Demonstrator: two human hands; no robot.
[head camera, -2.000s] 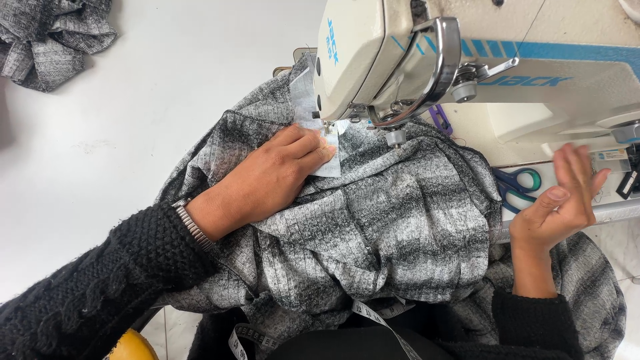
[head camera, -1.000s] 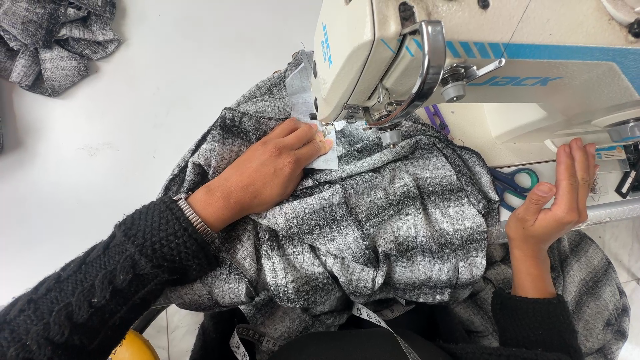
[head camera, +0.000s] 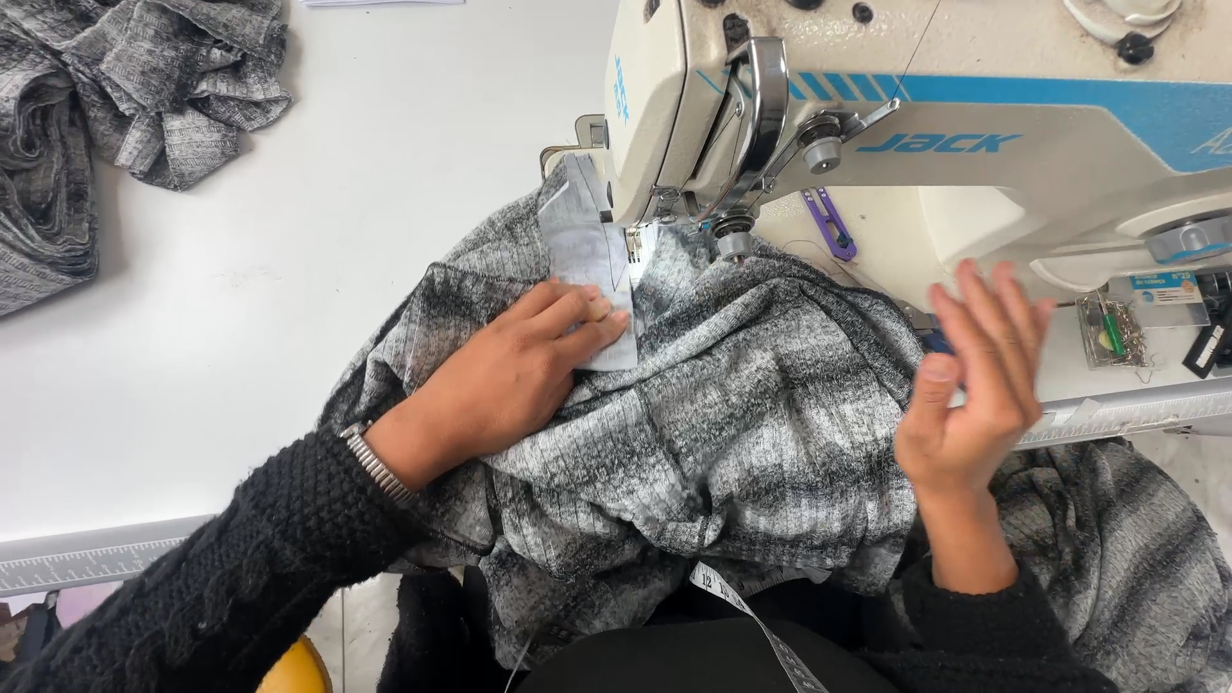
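Observation:
Grey-and-black woven fabric lies bunched under the head of a white Jack sewing machine. A light grey strip, perhaps interfacing or a pattern piece, rests on it beside the presser foot and bears a dark curved line. My left hand presses flat on the strip's lower end and the fabric, fingertips just short of the presser foot. My right hand is raised at the right of the fabric, palm up with fingers apart, holding nothing. Fabric and machine head partly hide the needle area.
Purple thread snips lie under the machine arm. Scissors, mostly hidden, are behind my right hand. A clear box of pins stands at the right. More fabric lies at the upper left. A tape measure hangs over my lap.
My right hand has shifted and turned a little, its fingers spreading after being closer together one second ago. My left hand stays on the strip.

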